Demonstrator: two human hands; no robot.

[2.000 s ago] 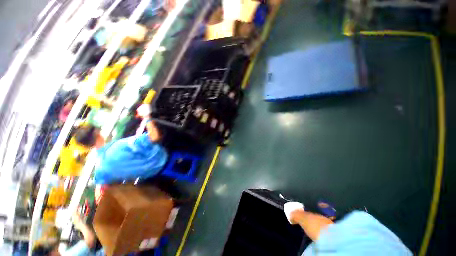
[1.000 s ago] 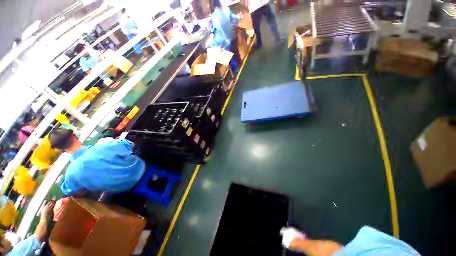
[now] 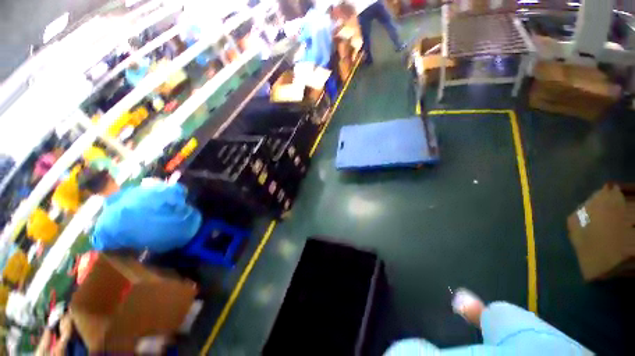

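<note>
A large black crate is at the bottom centre, its near end cut off by the picture's edge. Its inside looks dark and its contents cannot be made out. My right hand, in a white glove, is to the right of the crate and apart from it. The hand is small and blurred, so its fingers cannot be made out, and nothing shows in it. My left hand is not in view.
A blue platform trolley stands ahead on the green floor. Stacked black crates and a blue stool are left, beside a seated person in blue. A brown carton is lower left, another carton far right. A person stands far ahead.
My right hand has come off the crate's right edge and moved right. The crate sits slightly higher in the picture, with more of its right side showing.
</note>
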